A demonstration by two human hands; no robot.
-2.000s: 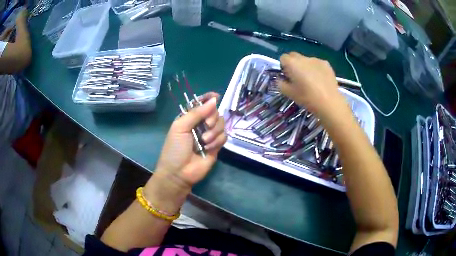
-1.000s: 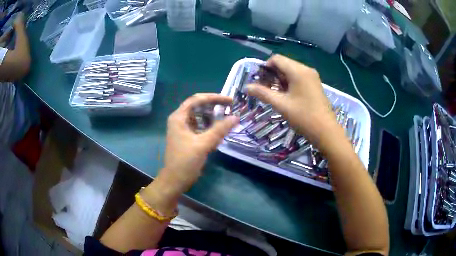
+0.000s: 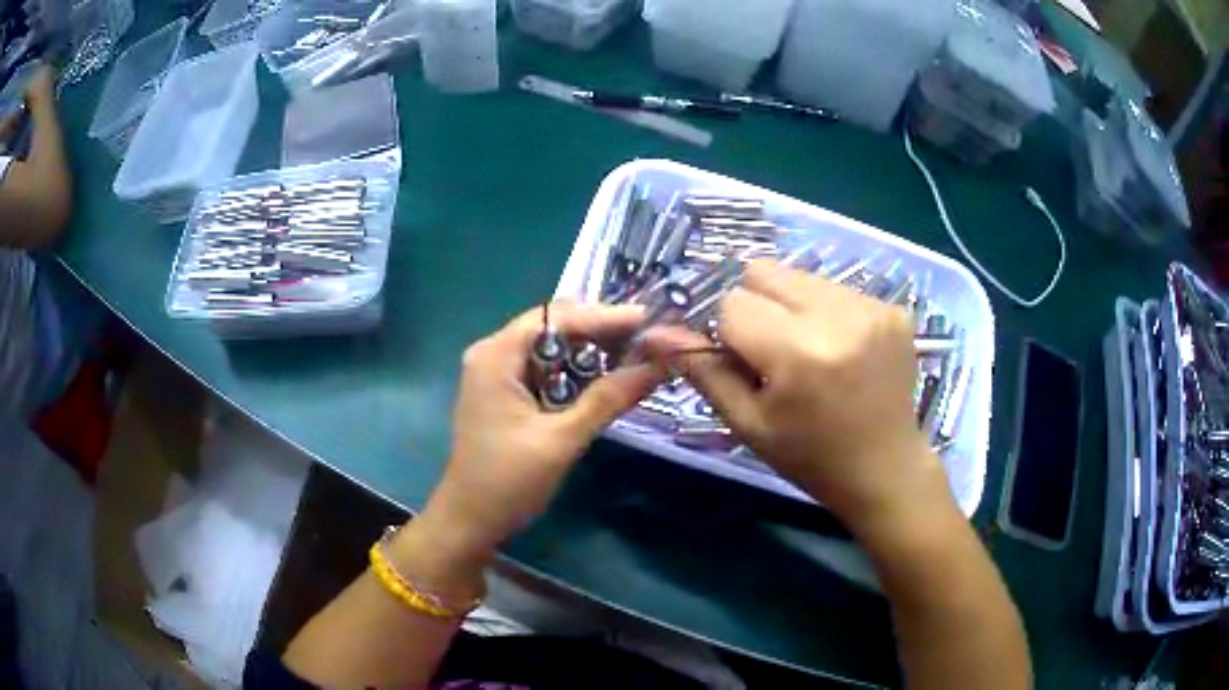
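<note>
My left hand (image 3: 519,404) is closed around several wired metal cylinders (image 3: 561,375), their round end faces turned toward me, over the near left edge of the white parts tray (image 3: 981,458). My right hand (image 3: 822,371) is over the middle of the tray, its fingertips pinching thin leads close to my left fingertips. A silver cylinder shows between the two hands. Loose cylinders lie heaped in the tray, partly hidden by my right hand. A clear packing box (image 3: 353,313) at the left holds rows of cylinders.
An empty clear box (image 3: 193,132) and a grey scale (image 3: 340,124) are behind the packing box. A pen (image 3: 660,103), white cable (image 3: 964,243) and stacked boxes (image 3: 863,54) are at the back. A smartphone (image 3: 1043,445) and stacked parts trays (image 3: 1125,472) are right. Another person's arm (image 3: 38,169) is left.
My right hand has moved down from the tray's upper part to beside my left fingertips. My left hand's cylinders now stand with their end faces toward me. The view has shifted slightly.
</note>
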